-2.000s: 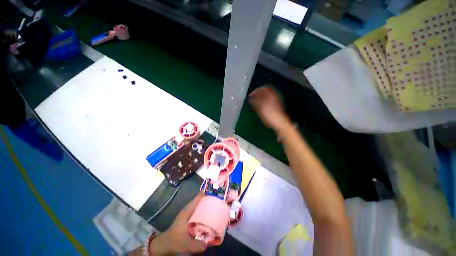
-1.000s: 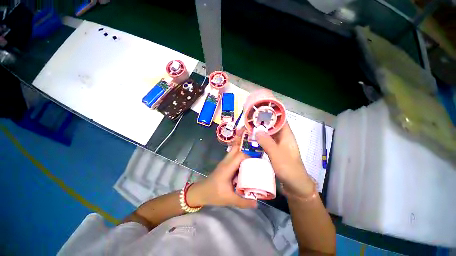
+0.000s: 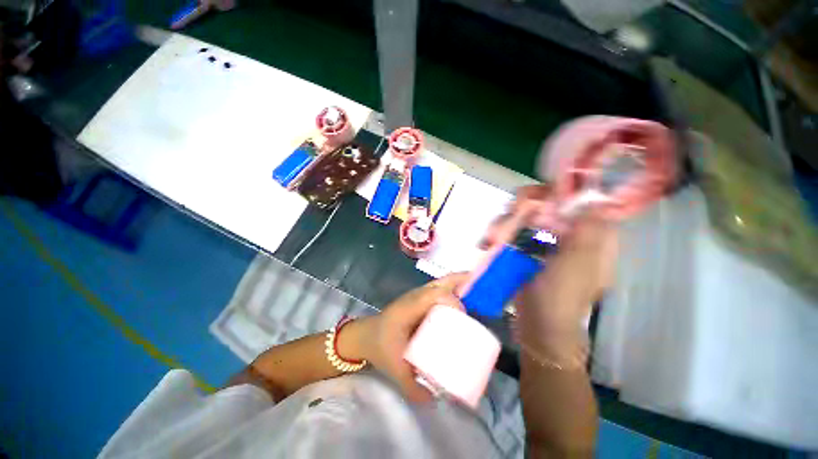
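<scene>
My left hand (image 3: 408, 327) holds a fan unit low in front of me; its pink round head (image 3: 453, 354) points down and right. My right hand (image 3: 569, 287) holds another open fan unit (image 3: 507, 278) raised closer to the camera, blurred, with its pink spoked head up at the right and its blue battery toward my left hand. The right fingers are partly hidden behind it. Three more open fan units lie on the bench: one beside the dark patterned phone (image 3: 336, 175), one upright in the middle (image 3: 387, 193), one with its head toward me (image 3: 418, 235).
A white board (image 3: 206, 134) lies at left on the dark green bench (image 3: 359, 255). A grey post (image 3: 396, 67) stands behind the units. White stacked sheets (image 3: 749, 332) are at right. A green belt (image 3: 296, 63) runs behind. A paper sheet (image 3: 471, 220) and a pen lie behind my hands.
My right hand has lifted its fan unit up and to the right, and its blue battery now shows. The unit in my left hand has tilted. The view has shifted slightly.
</scene>
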